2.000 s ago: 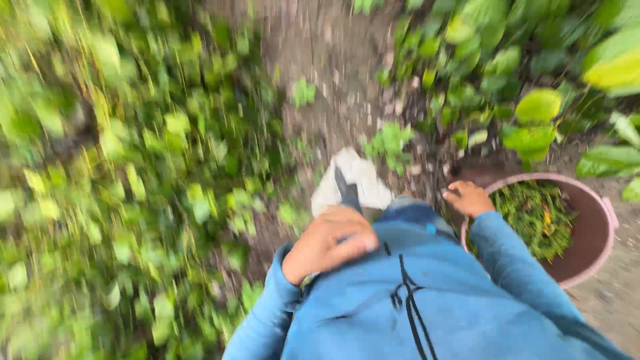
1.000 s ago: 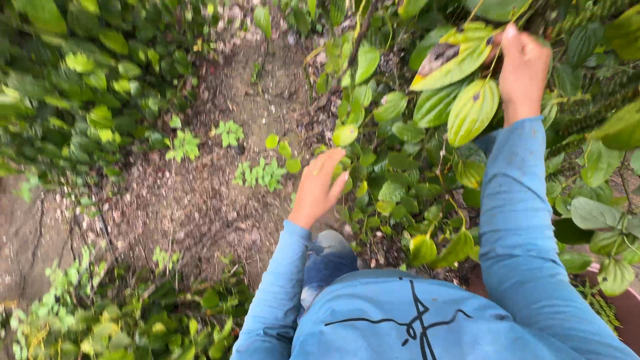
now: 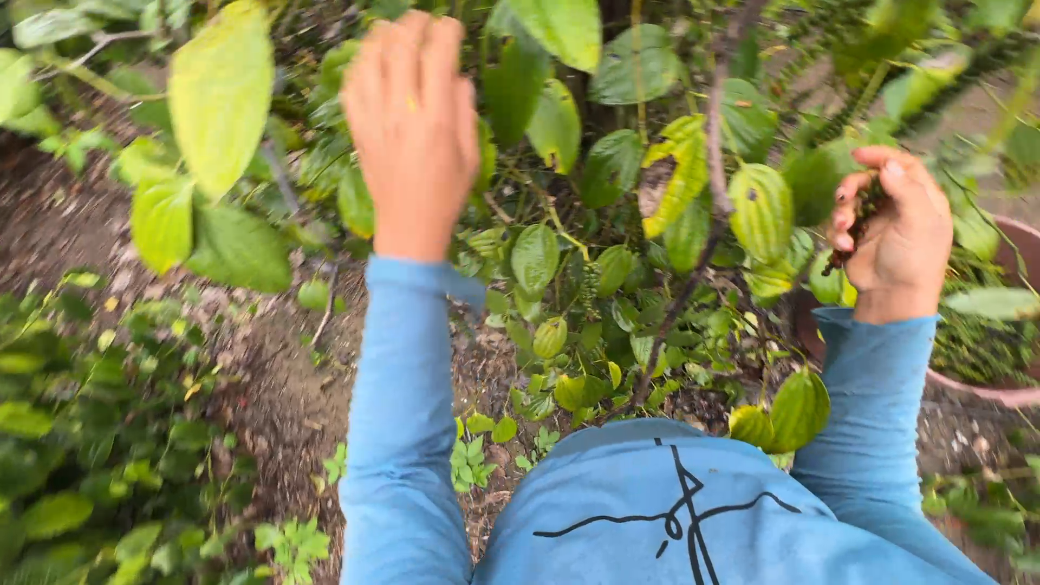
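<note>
My left hand (image 3: 414,138) reaches up among the vine's leaves, back of the hand toward me; its fingertips are at the top edge, and whether they grip anything is hidden. At the right, my right hand (image 3: 902,227) is curled, palm up, around a few dark reddish-green berry spikes (image 3: 865,211), which look like peppercorn spikes. A green berry spike (image 3: 589,288) hangs on the vine between my arms. Near my right hand are a yellow leaf with a brown patch (image 3: 674,175) and a ribbed yellow-green leaf (image 3: 761,211).
A pink-rimmed tub (image 3: 995,396) holding green spikes stands at the right, partly behind my right arm and leaves. A thin woody stem (image 3: 715,138) crosses the vine in front of me. Bare soil (image 3: 301,406) with litter and low plants lies at the left.
My right hand, earlier at a spotted leaf, now holds berry spikes at the right. My left hand has moved from over the path up into the foliage. The view has shifted closer to the vine.
</note>
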